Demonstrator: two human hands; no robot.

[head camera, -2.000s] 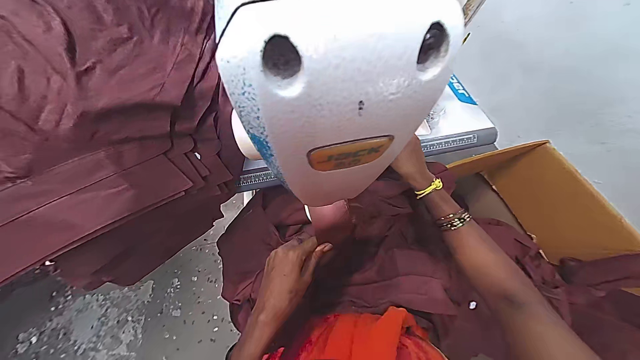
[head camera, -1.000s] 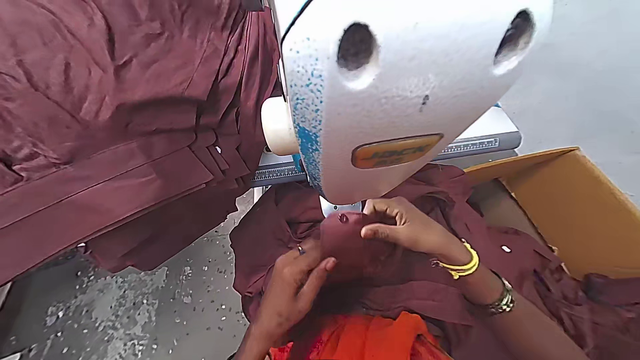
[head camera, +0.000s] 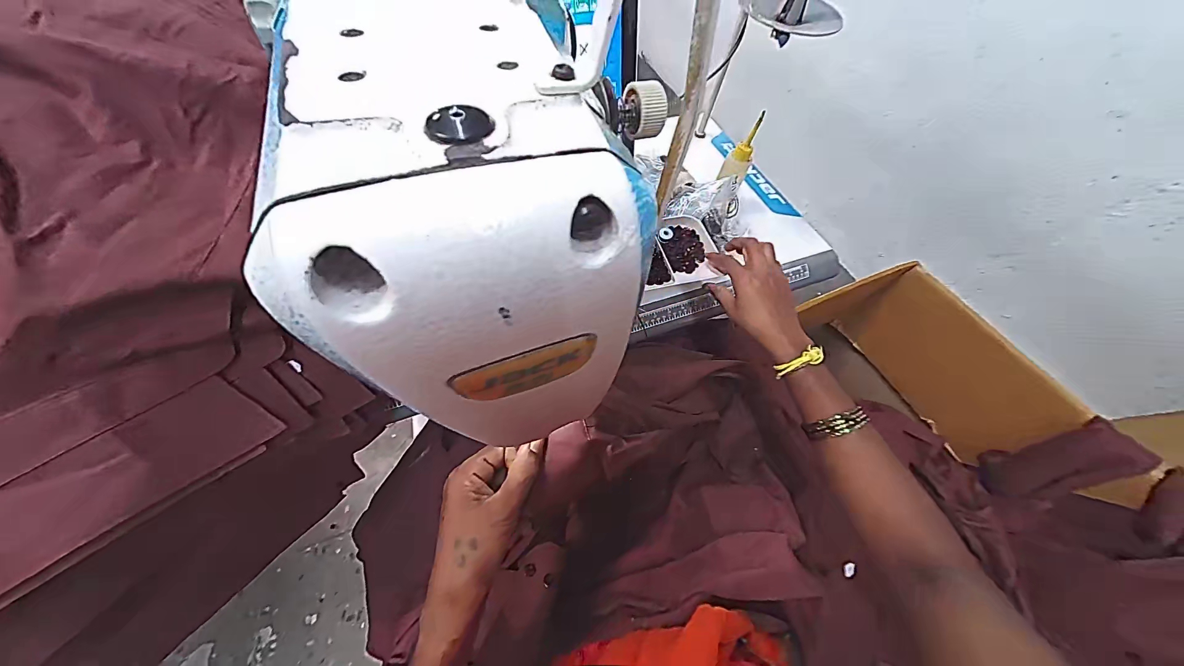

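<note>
The white head of a Jack sewing machine (head camera: pixel 444 277) fills the upper middle of the view and hides its needle area. Just below it, my left hand (head camera: pixel 490 490) pinches the edge of a maroon cloth garment (head camera: pixel 684 472), which spreads over my lap. My right hand (head camera: pixel 758 291) is at the edge of a small white tray (head camera: pixel 708 268) of dark buttons (head camera: pixel 684 248), thumb and fingers apart. Whether a button is between its fingertips cannot be told.
Stacked maroon cloth pieces (head camera: pixel 139 435) lie on the left. An open cardboard box (head camera: pixel 971 370) stands at the right, with cloth over its edge. Behind the tray are a plastic bag (head camera: pixel 708 199), a yellow-tipped bottle (head camera: pixel 737 162) and a metal rod (head camera: pixel 689 102).
My right hand has moved from the cloth under the machine head to the button tray. My left hand still holds the cloth. The view has shifted, showing the machine's top.
</note>
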